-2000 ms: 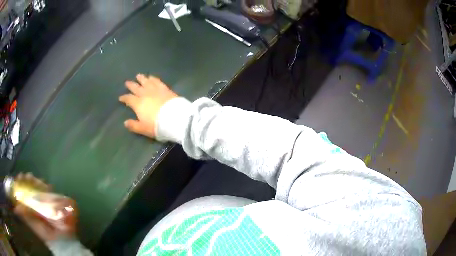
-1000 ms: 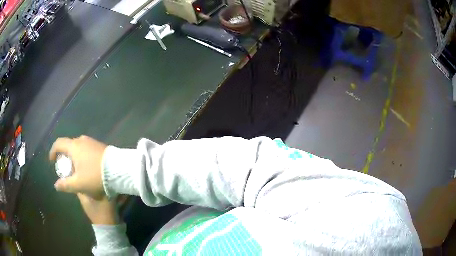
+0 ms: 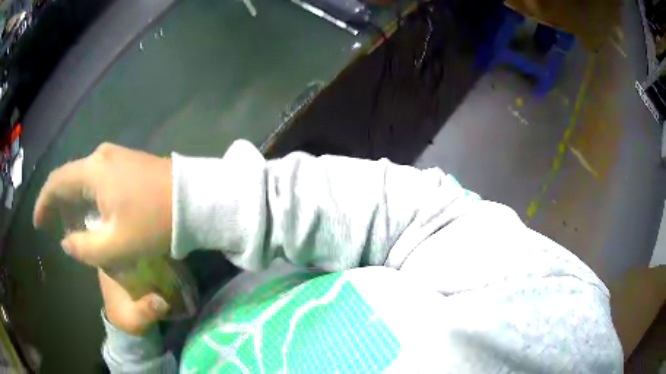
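A clear drink bottle (image 3: 162, 283) is held tilted low at the left, over the near edge of the bench. My left hand (image 3: 131, 303) is under my right hand and wrapped around the bottle's body, partly hidden. My right hand (image 3: 120, 201) is curled around the bottle's top end, with a small whitish cap or neck showing between thumb and forefinger. The middle of the bottle is hidden behind my right hand, and the fingertips are slightly blurred.
The dark-green bench mat (image 3: 212, 80) lies beyond my hands, with the dark belt (image 3: 66, 109) along its far side. A white rod (image 3: 325, 16) lies at the top. Red and white parts (image 3: 16, 146) are at the left edge. A blue stool (image 3: 522, 55) stands on the grey floor.
My right hand has gone from the mat to the bottle's top. My left hand has brought the bottle from the left edge closer to my body. The view has shifted.
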